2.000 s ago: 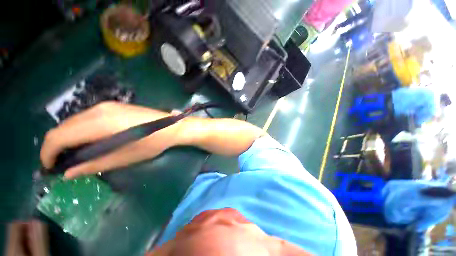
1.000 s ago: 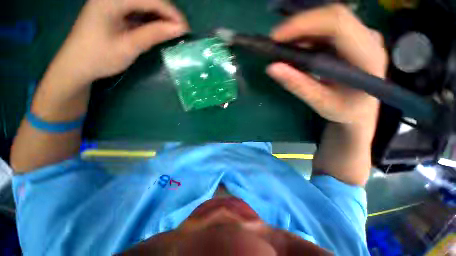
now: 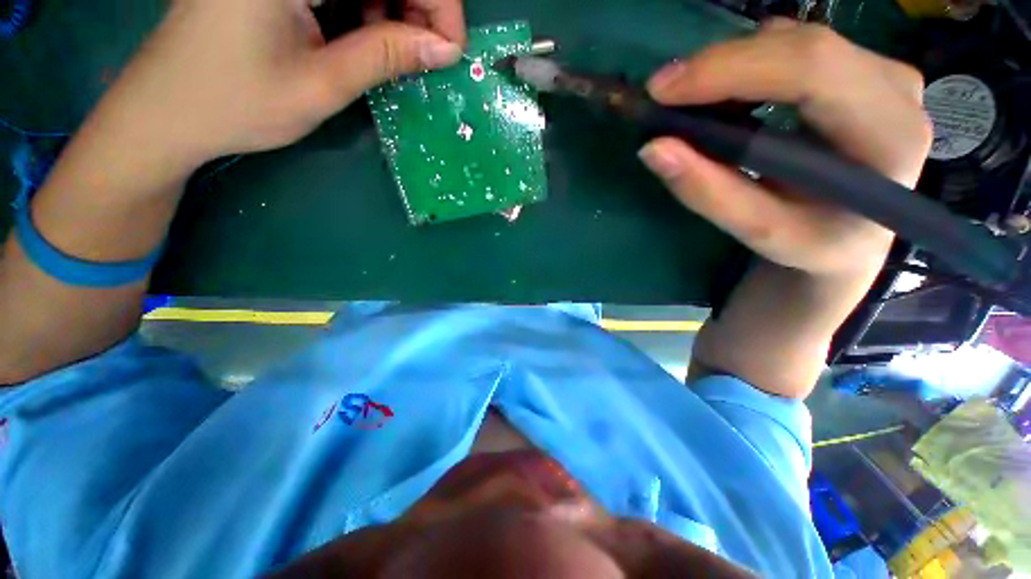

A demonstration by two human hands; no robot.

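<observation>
A green circuit board (image 3: 469, 153) lies on the dark green bench mat with silvery solder dots facing up. My right hand (image 3: 791, 141) grips the thick black handle of the soldering iron (image 3: 837, 181). The iron's metal tip is at the upper part of the board, near its right side. My left hand (image 3: 305, 74) is at the board's upper left, with thumb and finger pinched on a thin silvery strand of solder wire (image 3: 467, 57) that points at the board. The curled fingers hide most of the wire. A blue band is on my left wrist.
A black fume fan (image 3: 959, 117) with a round pale label stands at the right, close to my right hand. A dark station or tray (image 3: 916, 317) is below it. Small bright specks lie on the mat (image 3: 339, 243). A yellow floor line (image 3: 243, 317) runs beyond the bench edge.
The view has swung from the right side to face the board. Since a second ago, the board shows slightly higher, my left fingers have come over its upper edge, and the iron tip is over the board.
</observation>
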